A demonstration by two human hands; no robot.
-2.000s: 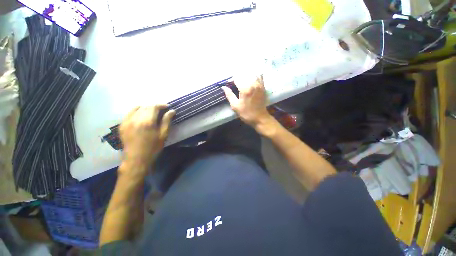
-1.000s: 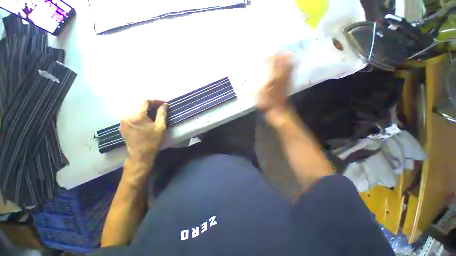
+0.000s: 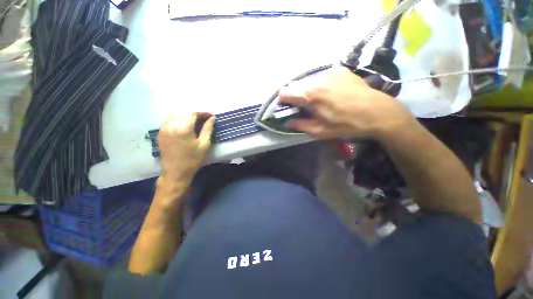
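Note:
A folded pinstriped fabric band (image 3: pixel 238 123) lies near the front edge of the white table, slanting slightly up to the right. My left hand (image 3: pixel 186 140) holds the band down near its left end, fingertips bent on it. My right hand (image 3: pixel 342 105) is closed around the handle of the steam iron (image 3: pixel 273 117). The iron's pointed tip is over the band's right part and hides its right end. The iron's hose and cable trail up and right.
A pile of pinstriped strips (image 3: pixel 64 117) lies at left. A pale piece with a dark edge (image 3: pixel 260 14) lies at the table's (image 3: pixel 125 169) far side. A yellow strip (image 3: pixel 415 32) is at upper right. A blue crate (image 3: pixel 87 228) is below left, dark cloth below right.
My right hand has left the band, reached right and come back with the iron, which now rests over the band's right part. My left hand stays on the band. The view has shifted.

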